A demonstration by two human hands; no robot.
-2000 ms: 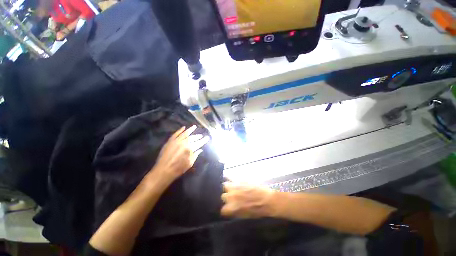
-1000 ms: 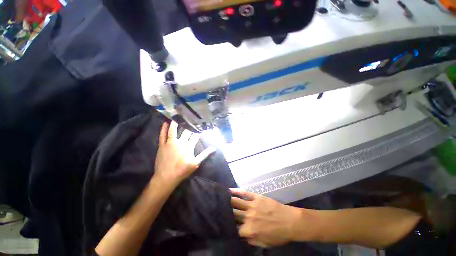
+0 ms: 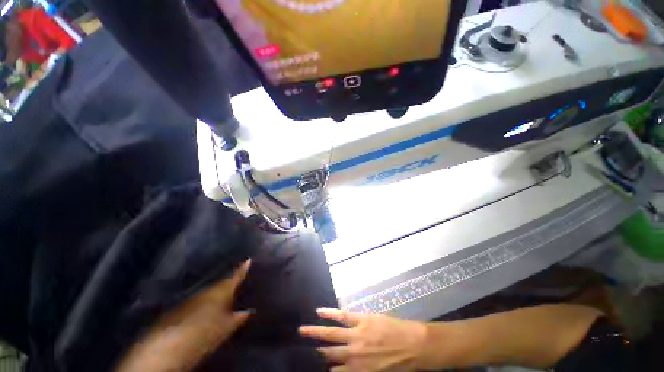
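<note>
The black garment (image 3: pixel 280 280) lies on the machine bed and hangs over its front edge, its upper end at the brightly lit needle area (image 3: pixel 302 227) of the white sewing machine (image 3: pixel 378 160). My left hand (image 3: pixel 211 312) is blurred, on the garment left of the needle, with thumb and a finger apart; whether it grips cloth cannot be told. My right hand (image 3: pixel 371 338) rests on the garment's right edge below the needle, fingers spread, palm down. The presser foot is hard to see in the glare.
A large dark garment pile (image 3: pixel 109 138) lies left of the machine. A phone (image 3: pixel 349 58) stands above the head beside a thick black arm (image 3: pixel 160 58). A ruler (image 3: pixel 466 269) runs along the table edge. A small dark tool (image 3: pixel 622 156) lies at right.
My left hand has moved down and away from the needle area. My right hand has shifted slightly lower, fingers now spread on the cloth. The camera view has shifted, showing more of the phone.
</note>
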